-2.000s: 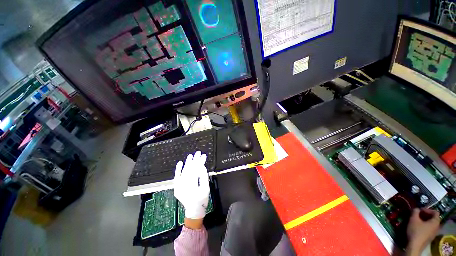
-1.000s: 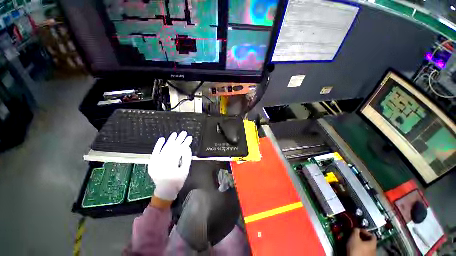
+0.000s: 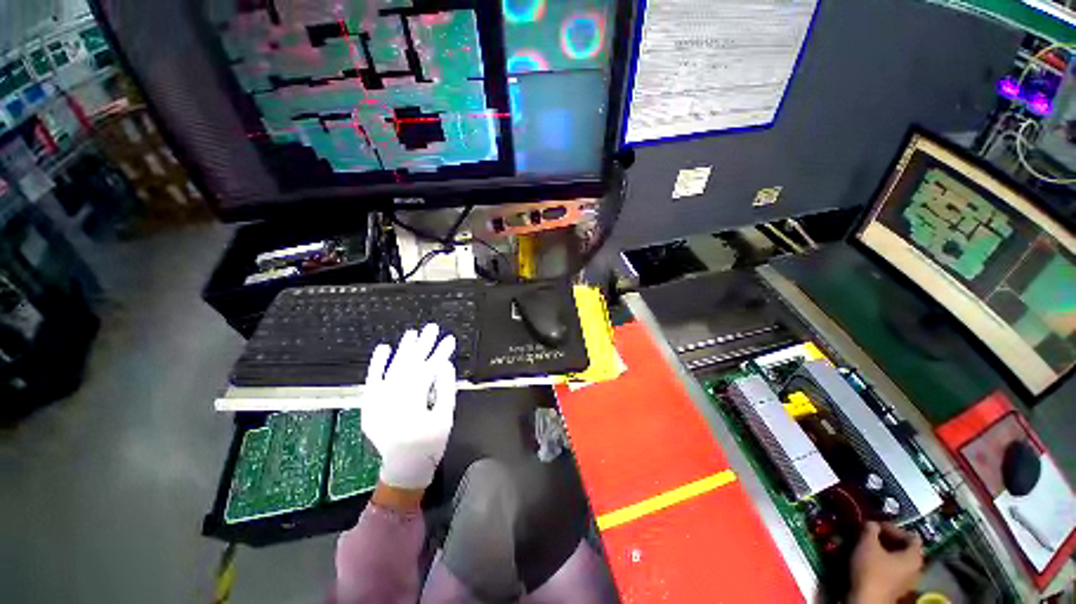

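Observation:
My left hand [image 3: 408, 407], in a white glove, lies palm down with fingers spread over the front edge of the black keyboard [image 3: 354, 334]. My bare right hand [image 3: 885, 569] is at the near end of the large green circuit board [image 3: 765, 458], fingers bent, beside the dark red coil [image 3: 835, 514]; whether it grips the board is hidden. The board lies component side up on the rails, with long silver-grey heatsinks [image 3: 867, 442] and a yellow part. The large monitor [image 3: 389, 203] shows a board image with red crosshair lines.
A black mouse [image 3: 540, 319] sits right of the keyboard, by a yellow-edged folder [image 3: 599, 336]. Small green boards [image 3: 281, 466] lie in a black tray below. A red mat [image 3: 655, 431] with a yellow stripe runs beside the rail. A second monitor [image 3: 968, 254] and another mouse [image 3: 1021, 468] are right.
The camera view has turned since the first frame. The monitor image shows a closer board view than at first, and its right panels have changed. Both hands remain in about the same places.

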